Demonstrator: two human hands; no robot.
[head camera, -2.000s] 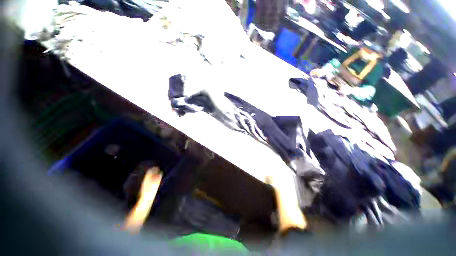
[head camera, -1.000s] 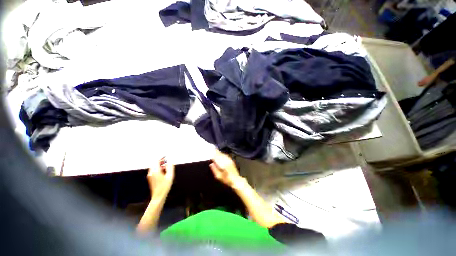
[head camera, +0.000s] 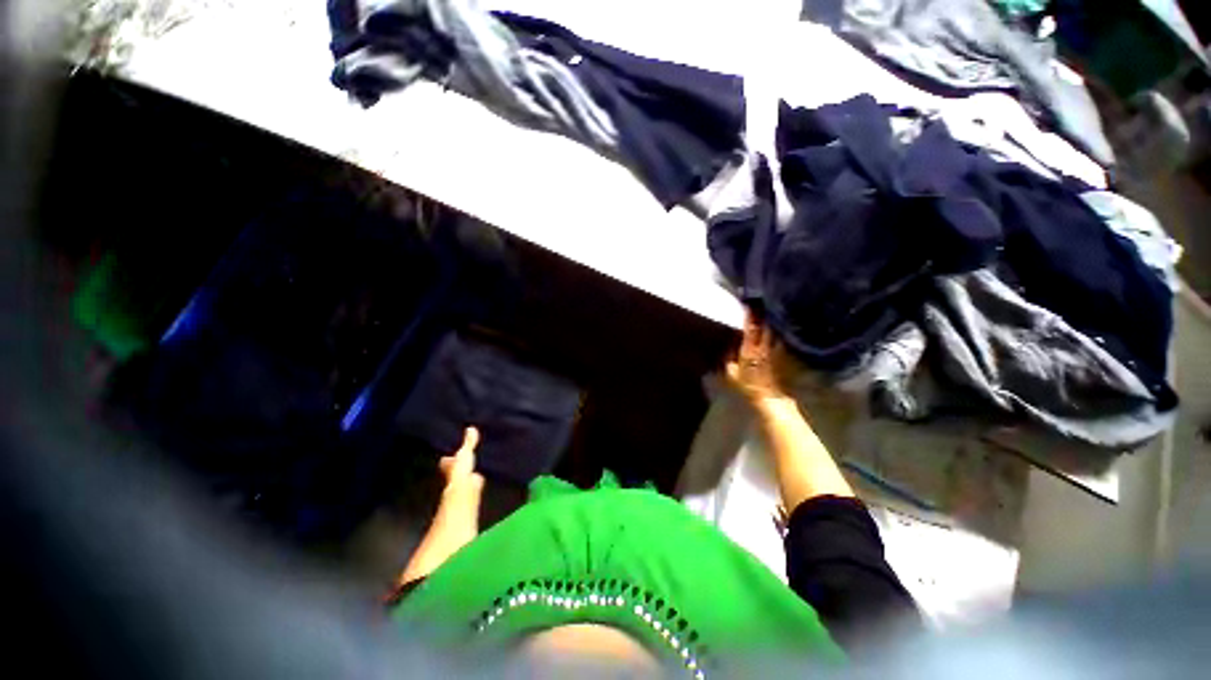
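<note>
A heap of navy and grey garments (head camera: 916, 239) lies at the right end of the long white table (head camera: 531, 219). A navy and grey sleeve-like piece (head camera: 584, 93) stretches left from it. My right hand (head camera: 754, 369) is at the table's front edge, against the lower edge of the heap; its fingertips are partly hidden, so I cannot tell if it grips cloth. My left hand (head camera: 461, 462) is below the table edge, near a dark seat or cloth-covered surface (head camera: 498, 405), fingers apart from the garments and holding nothing visible.
A dark blue-rimmed crate (head camera: 356, 409) stands under the table at the left, with something green (head camera: 106, 308) beyond it. A small side table with pale paper (head camera: 950, 565) and a thin blue stick (head camera: 887, 486) is at the right. More grey cloth (head camera: 930, 47) lies at the back.
The view has swung left, so the heap shows farther right. My hands have moved apart: the left is lower, away from the table edge; the right is at the heap's lower edge.
</note>
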